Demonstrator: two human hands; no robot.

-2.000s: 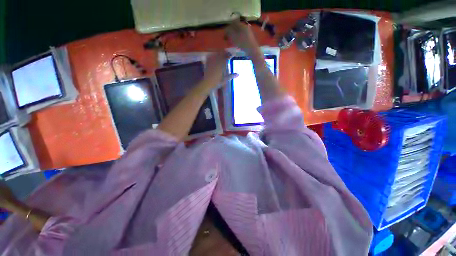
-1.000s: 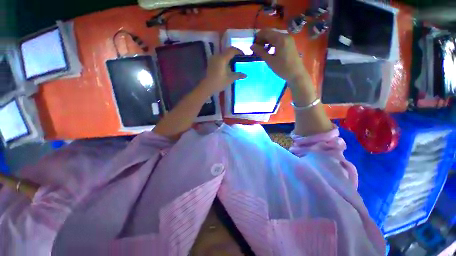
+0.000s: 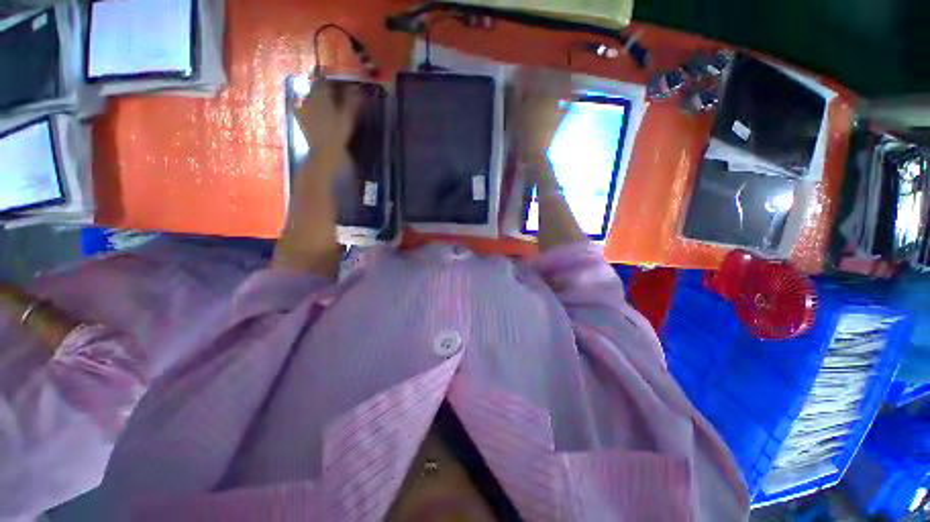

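Note:
Three tablets lie side by side on pale sleeves in front of me. The right tablet (image 3: pixel 589 168) has a glowing white screen. The middle tablet (image 3: pixel 445 148) is dark, with a small white label near its lower right. The left tablet (image 3: pixel 369 153) is also dark and labelled. My left hand (image 3: pixel 326 114) is over the upper part of the left tablet, blurred. My right hand (image 3: pixel 538 102) is over the upper left of the lit tablet, also blurred; its fingers cannot be made out. Short black cables (image 3: pixel 357 51) run at the far edges of the left and middle tablets.
Dark tablets (image 3: pixel 770 112) lie in pale sleeves at the right, beside silvery connectors (image 3: pixel 704 73). A red round fan-like object (image 3: pixel 777 298) is at the front right, above a blue bin (image 3: pixel 714 393). Lit tablets (image 3: pixel 141 39) lie at the left. Another person's arm (image 3: pixel 41 324) is at the lower left.
My left hand has moved left, from beside the lit tablet to the left tablet. My right hand has moved down from the cable area. The lit screen has turned from blue to white.

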